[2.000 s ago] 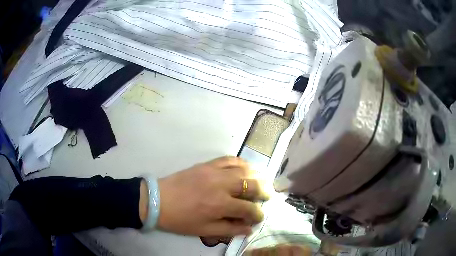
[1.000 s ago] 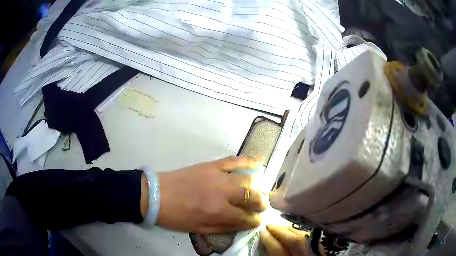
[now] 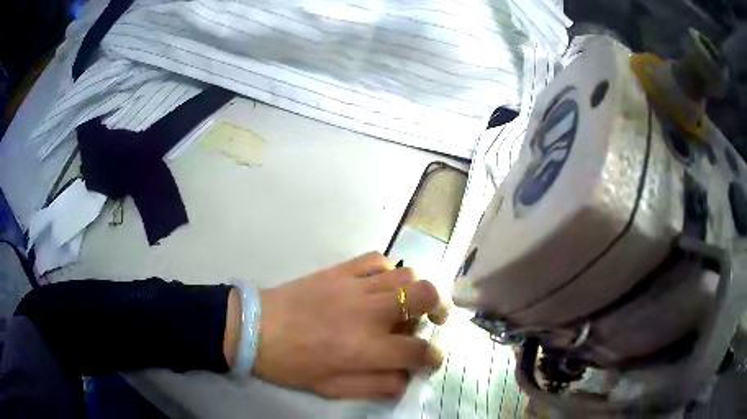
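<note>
My left hand point(image 3: 348, 327) lies palm down beside the needle area, its curled fingertips on the edge of the striped fabric point(image 3: 475, 376). Bright glare washes out the fingertips. A small dark tip shows by the index finger; I cannot tell what it is. The narrow striped band point(image 3: 464, 221) runs up from the fingers along the left side of the cream-grey machine head point(image 3: 565, 188). The presser foot and needle are hidden by glare and the head. My right hand is not in view.
The large striped garment panel point(image 3: 328, 57) covers the back of the white table point(image 3: 287, 204). A dark forked piece point(image 3: 131, 168) and white scraps point(image 3: 65, 225) lie at the left. The machine bed's beige plate point(image 3: 438, 200) is beyond my left hand.
My right hand, earlier at the lower edge near the needle, has gone out of view. Striped fabric now shows there. My left hand stays by the needle, with its fingers slightly shifted.
</note>
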